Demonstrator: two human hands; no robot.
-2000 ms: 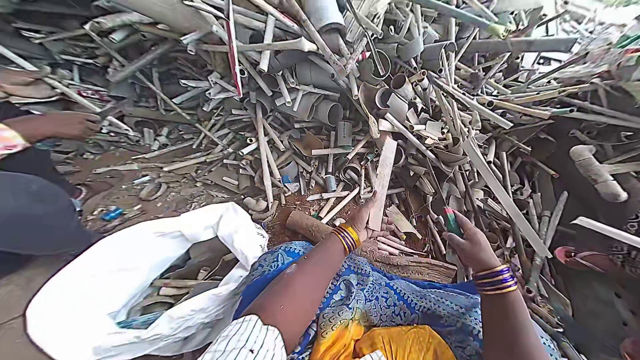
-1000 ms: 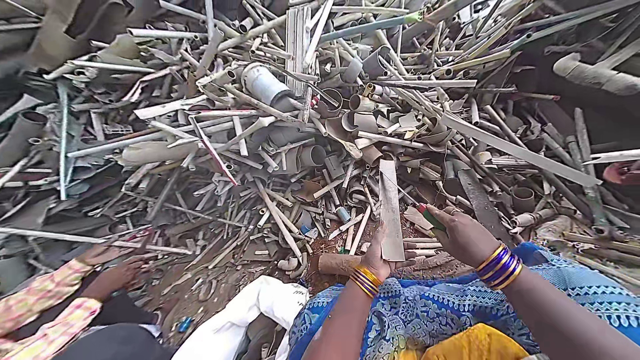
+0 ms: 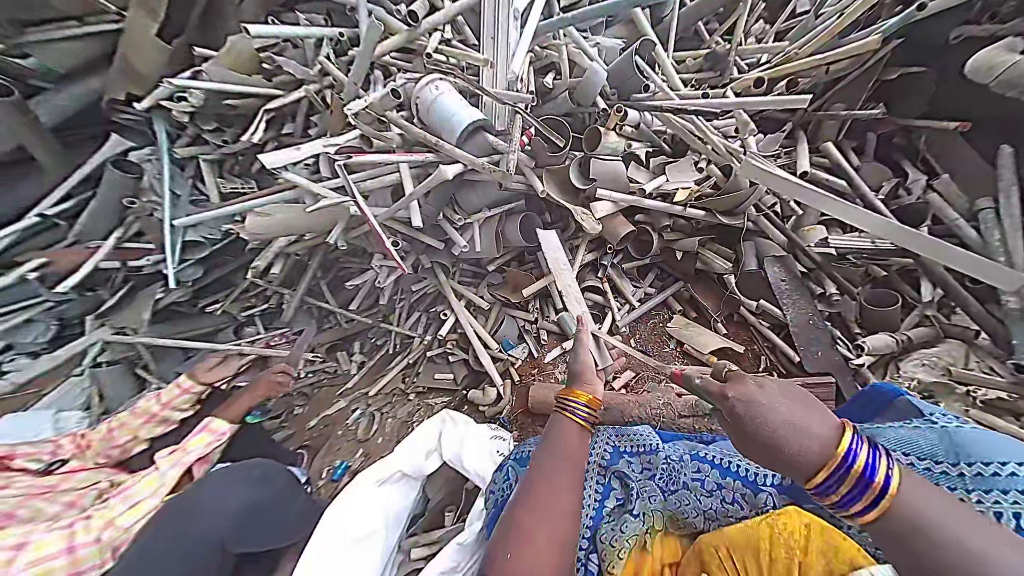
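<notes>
My left hand (image 3: 588,360), with orange and gold bangles, holds a flat pale strip of plastic pipe (image 3: 565,276) that points up and away toward the pile. My right hand (image 3: 752,412), with blue and gold bangles, is closed on the green and red handle of a knife (image 3: 640,352). The thin blade reaches left to the lower part of the strip, close to my left fingers. Below both hands, a log (image 3: 632,406) lies on the ground before my lap.
A large heap of scrap pipes (image 3: 480,200) spreads ahead and to both sides. An open white sack (image 3: 376,496) with pieces inside stands left of my lap. At the far left, another person in a checked sleeve (image 3: 104,456) holds a blade and a long stick.
My left hand has kept hold of the flat strip, which now leans to the left. The knife blade has come into plain sight across the strip. The view has swung left since the first frame.
</notes>
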